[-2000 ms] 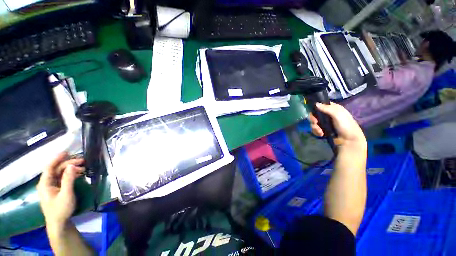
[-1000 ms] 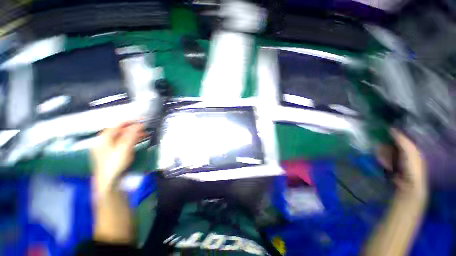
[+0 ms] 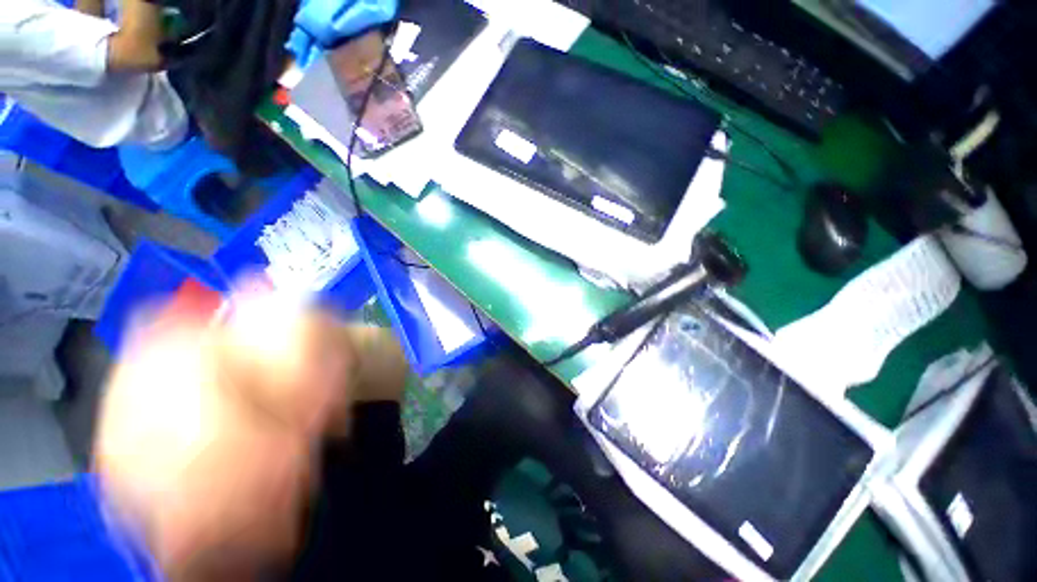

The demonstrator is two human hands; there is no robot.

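Observation:
A black glossy panel (image 3: 728, 426) in clear, glaring film lies on white sheets near the desk's front edge. A black handheld scanner (image 3: 660, 301) lies beside its upper left edge, with no hand on it. A second black panel (image 3: 591, 136) with small white labels lies on white sheets further left. A large, strongly blurred hand, apparently my left hand (image 3: 227, 421), is close to the camera at lower left, away from the panels; its fingers and any held item cannot be made out. My right hand is not in view.
A smartphone (image 3: 378, 91) lies at the left desk end by a light-blue cloth (image 3: 341, 23). A mouse (image 3: 832, 227), keyboard (image 3: 739, 51) and curling label strip (image 3: 876, 318) are behind. Blue bins (image 3: 415, 307) stand below the desk edge. A person's arm (image 3: 137, 46) shows upper left.
The view has swung left and tilted. The left scanner now lies on the desk. The blurred hand is large at lower left; my right hand and its scanner have left the picture.

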